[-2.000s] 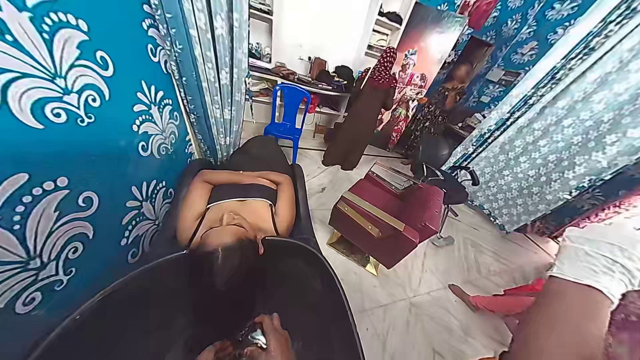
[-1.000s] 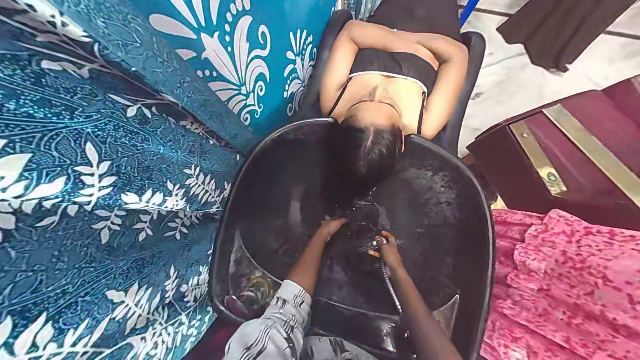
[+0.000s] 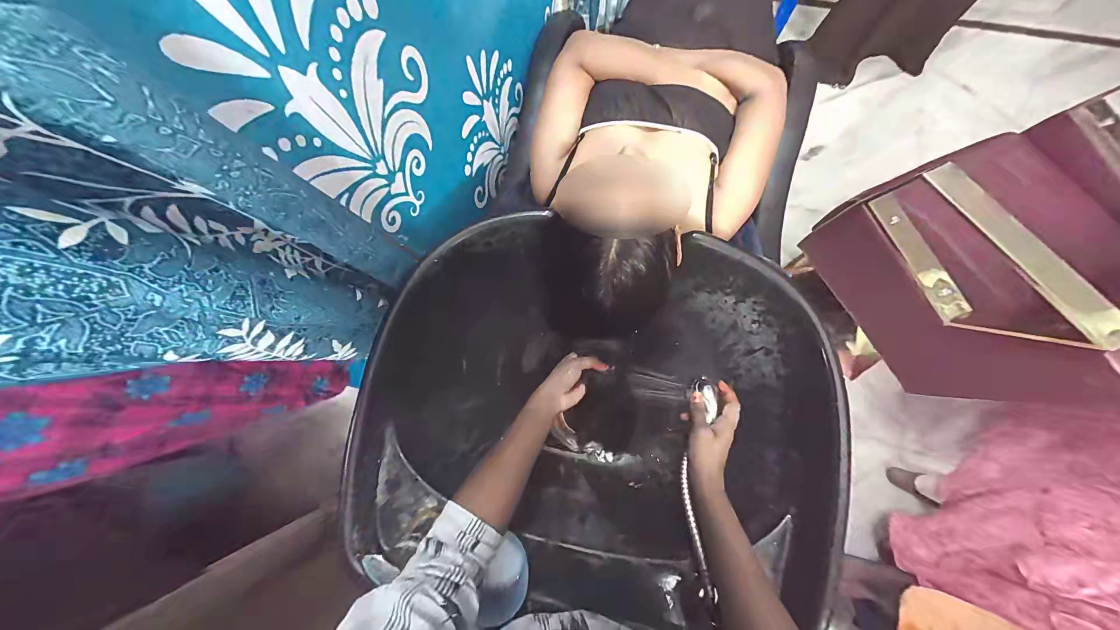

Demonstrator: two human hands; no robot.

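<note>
A person lies back with dark hair hanging over the far rim of a black shampoo basin. My right hand is closed around a chrome hand shower, which sprays water leftward across the bowl. Its metal hose runs down beside my forearm. My left hand is near the lower end of the hair, fingers bent and apart; whether it touches strands is hard to tell in the dark bowl.
A patterned blue wall and curtain stand on the left. To the right are a maroon upholstered piece of furniture with gold strips and pink fabric. Someone's foot shows on the floor beside the fabric.
One second ago my hands were close together at the hair; now my right hand, with the hand shower, is farther right of my left. The view has shifted greatly since two seconds ago.
</note>
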